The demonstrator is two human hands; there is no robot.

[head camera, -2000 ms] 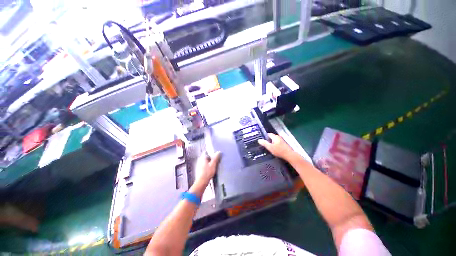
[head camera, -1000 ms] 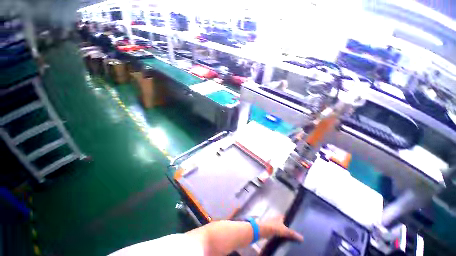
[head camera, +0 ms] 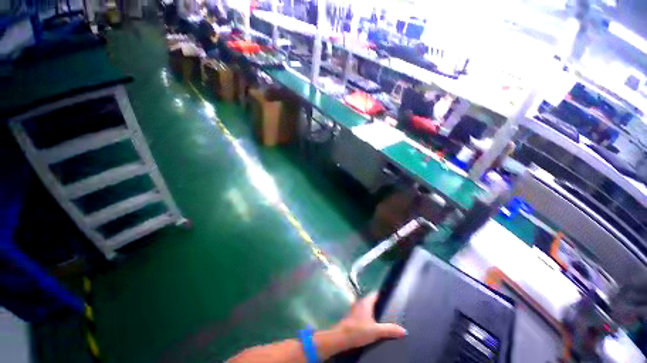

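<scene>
A laptop (head camera: 426,305), bottom side up, is at the lower right, tilted and cut off by the lower edge. Its dark recess with slots shows at its lower right part. My left hand (head camera: 369,327), with a blue band on the wrist, grips the laptop's left edge, thumb on top. My right hand is out of the picture. The orange-edged fixture (head camera: 528,301) shows partly behind the laptop, on the white machine table. The image is blurred.
A metal handle (head camera: 386,248) stands just beyond the laptop. A long green-topped workbench (head camera: 426,169) with red items runs into the distance. A grey-white stepped frame (head camera: 106,170) stands at the left. Green floor with a yellow-black tape line (head camera: 298,230) lies between. A cardboard box (head camera: 272,120) stands by the bench.
The view has turned left. My left hand and the laptop have moved left from the machine, the laptop now in front of the left fixture. The right hand has left the picture since two seconds ago.
</scene>
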